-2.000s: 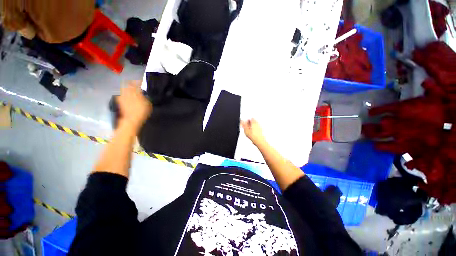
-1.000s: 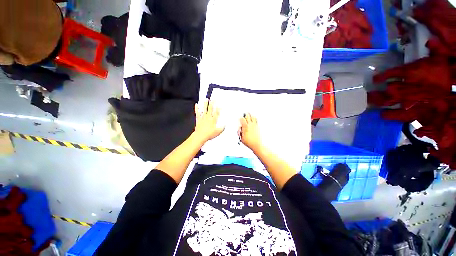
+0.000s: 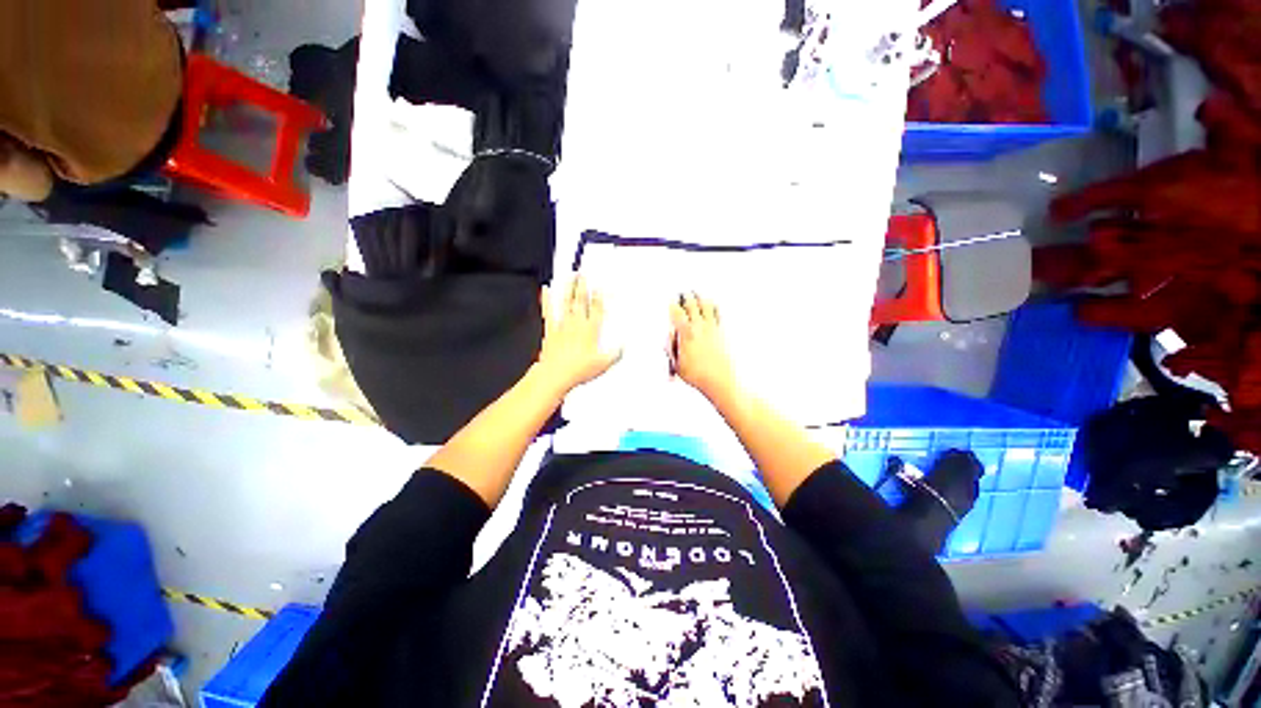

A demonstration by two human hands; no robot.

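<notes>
A large white template (image 3: 774, 325) lies on the white table in front of me. A black panel (image 3: 692, 245) shows from under it as a thin dark strip along its far edge and far left corner. My left hand (image 3: 578, 339) lies flat on the template's left part, fingers apart, holding nothing. My right hand (image 3: 701, 343) rests on the middle of the template with a thin dark pen (image 3: 674, 354) in its fingers. The rest of the panel is hidden under the template.
Stacked black panels (image 3: 443, 346) hang over the left table edge, beside a white cloth piece (image 3: 415, 152). Blue crates (image 3: 1016, 477) and a red stool (image 3: 906, 270) stand at the right. Another red stool (image 3: 249, 132) and a person's brown clothing (image 3: 90, 83) are upper left.
My left hand came from the left side onto the table. The template now covers the black panel, and its dark strip at the far edge has become thinner since one second ago.
</notes>
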